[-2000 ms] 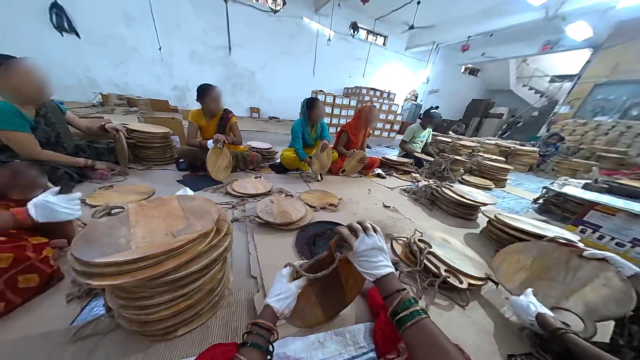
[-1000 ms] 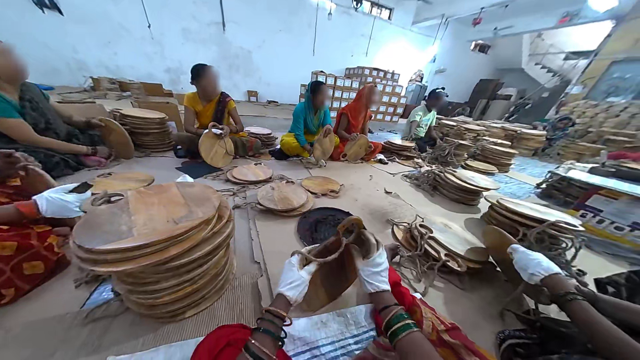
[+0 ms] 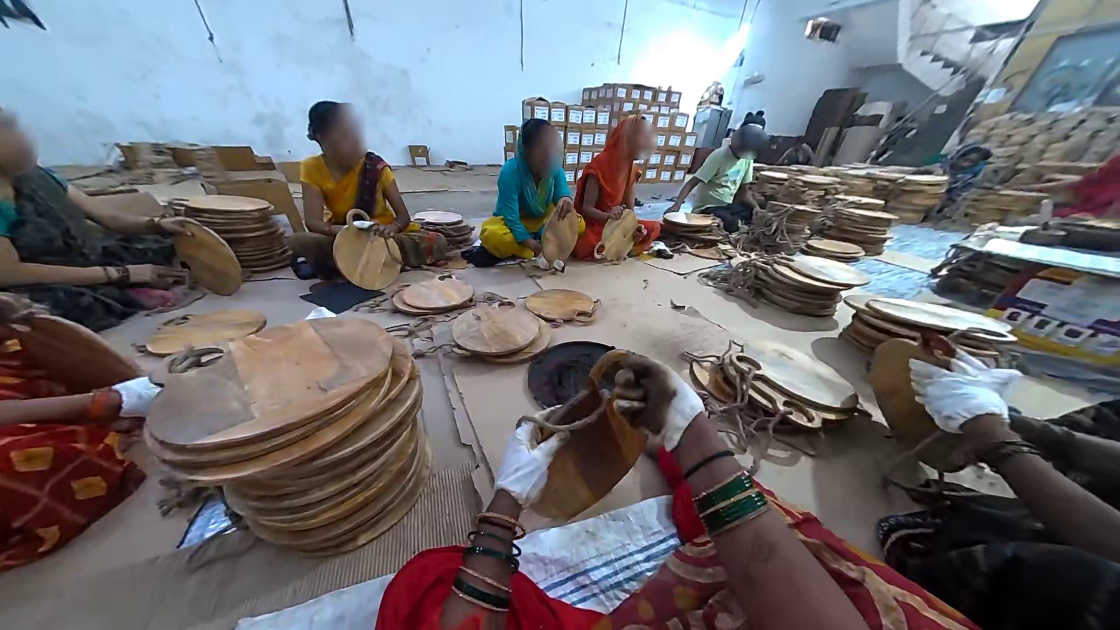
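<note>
A round wooden board stands tilted between my hands above the cloth on my lap. My left hand, in a white glove with bare fingertips, grips the board's left edge beside a loop of rope. My right hand, gloved the same way, has its bent, darkened fingers on the rope at the board's upper right. What those fingers pinch is partly hidden. Just beyond the board lies a dark round tray on the cardboard.
A tall stack of round boards stands at my left. Boards with rope handles lie at my right. A co-worker's gloved hand holds a board at far right. Co-workers sit ahead among more stacks, with cartons by the wall.
The board between my hands has turned, and its face shows more broadly than one second ago. My right hand has risen to the rope near the upper edge.
</note>
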